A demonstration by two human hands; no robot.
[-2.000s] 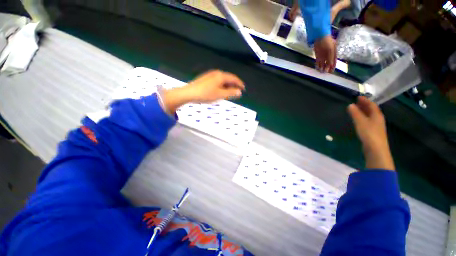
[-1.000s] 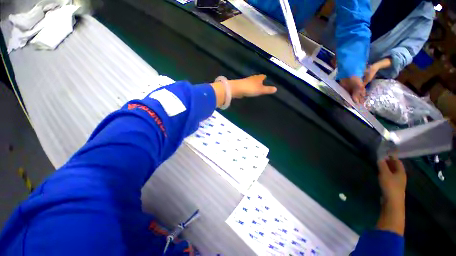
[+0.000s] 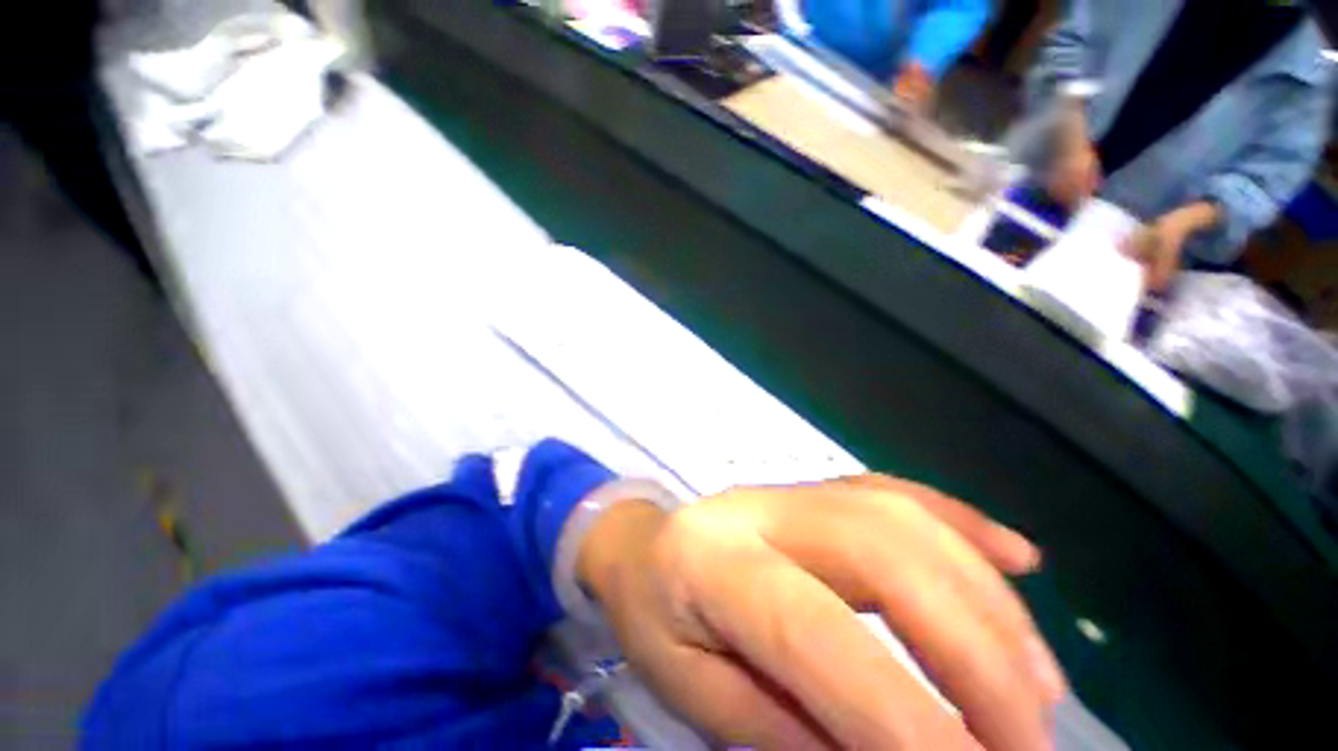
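Note:
My left hand, with a pale bracelet at the wrist, is large and close to the camera over the lower bench. Its fingers are extended and partly apart, and no held thing shows; its underside is hidden. White sheets lie on the bench beyond it, washed out and blurred, with a dark edge line along them. A bit of white shows between my fingers. The hand hides the nearer sheets. My right hand is not in view.
The pale ribbed bench runs to the upper left, with a white crumpled heap at its far end. Beside it is the dark green belt with a white fleck. Across stand people, their hands near white parts, and a clear bag.
My left hand has come back from over the belt, nearer to the camera. My right hand has left the view. The metal frame is gone from the belt's right side. The view has shifted left.

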